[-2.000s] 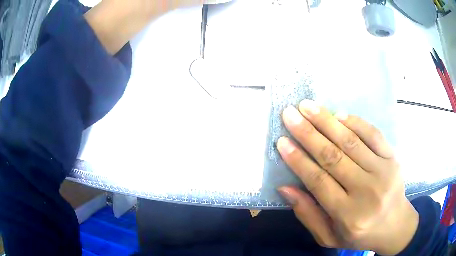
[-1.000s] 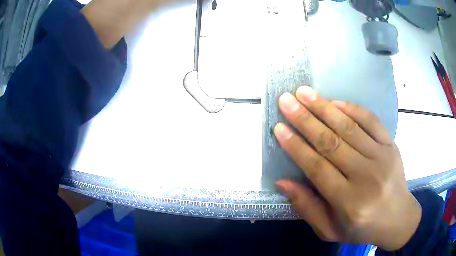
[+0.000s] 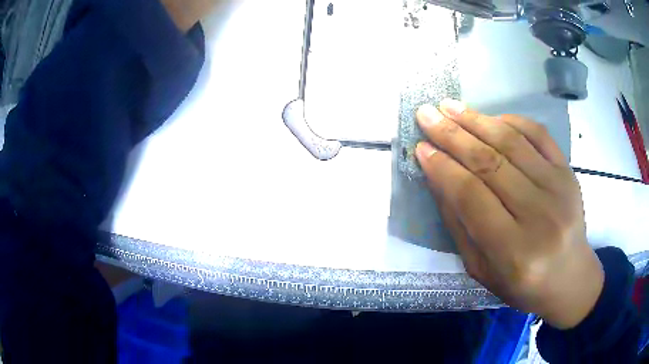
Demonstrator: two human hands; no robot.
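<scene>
A smooth grey cloth piece (image 3: 420, 213) lies flat on the white machine bed, with a speckled heather-grey strip (image 3: 430, 82) on its left part. The strip runs up towards the small metal parts at the top, where glare hides detail. My right hand (image 3: 516, 188) lies palm down on both, fingertips pressing on the strip and fingers close together. Its thumb is hidden. My left hand is cut off by the top edge; only the wrist and dark sleeve show at the upper left.
Machine parts with a grey cylindrical end (image 3: 567, 77) hang above and beyond my right hand. Red-handled snips or tweezers (image 3: 633, 138) lie at the right. A measuring tape (image 3: 309, 290) follows the curved front edge. Layered grey cloth (image 3: 35, 43) is at the upper left. Blue plastic (image 3: 153, 330) shows below.
The cloth and my right hand have moved up, away from the front edge; the cloth's lower edge now shows. My left hand has gone out past the top edge. The view has shifted slightly.
</scene>
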